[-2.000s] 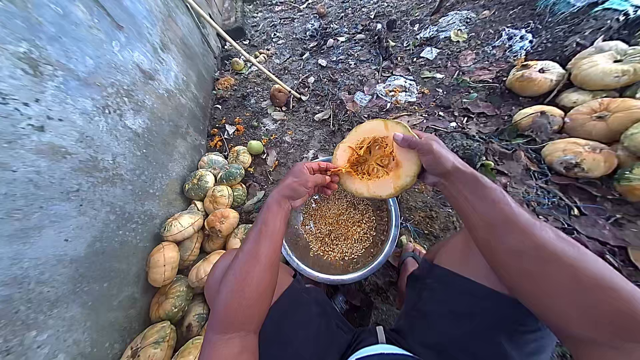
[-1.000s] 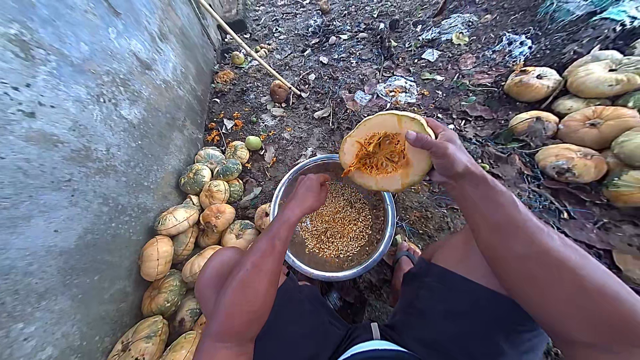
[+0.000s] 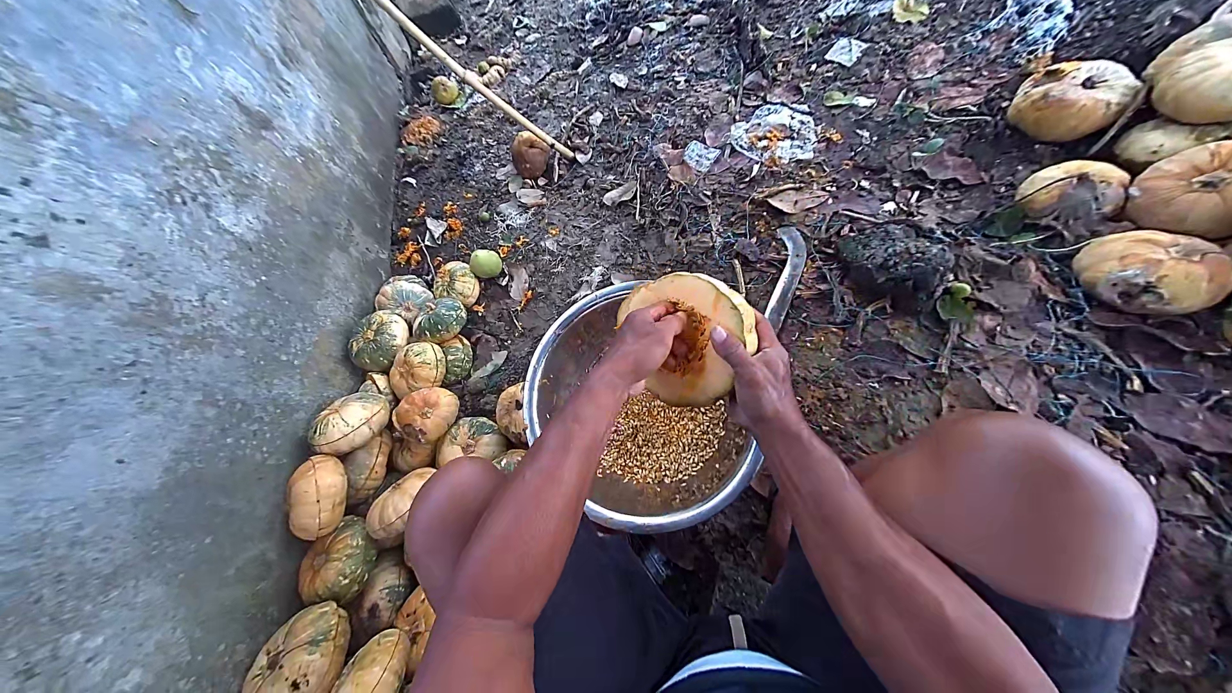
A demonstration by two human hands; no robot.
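Note:
My right hand (image 3: 760, 375) grips the rim of a cut pumpkin half (image 3: 688, 289), its pale flesh facing up and toward me. Curled fingers of my left hand (image 3: 654, 342) are in the orange stringy pulp (image 3: 689, 342) at its middle; the fingertips are partly hidden. Both hands are over a round metal bowl (image 3: 664, 522), which holds a heap of pumpkin seeds (image 3: 664, 443). Just beyond the bowl's right rim rises a curved metal blade (image 3: 791, 279).
Small striped pumpkins (image 3: 419, 414) lie piled between the bowl and a concrete wall (image 3: 192, 337). Larger tan pumpkins (image 3: 1150, 269) are at the right. A long stick (image 3: 481, 87) rests on the leaf-strewn ground, near a brown fruit (image 3: 529, 154). My knees flank the bowl.
My left hand, over the bowl a second ago, is now in the pumpkin's pulp. The pumpkin half has come lower over the bowl, and the curved blade now shows.

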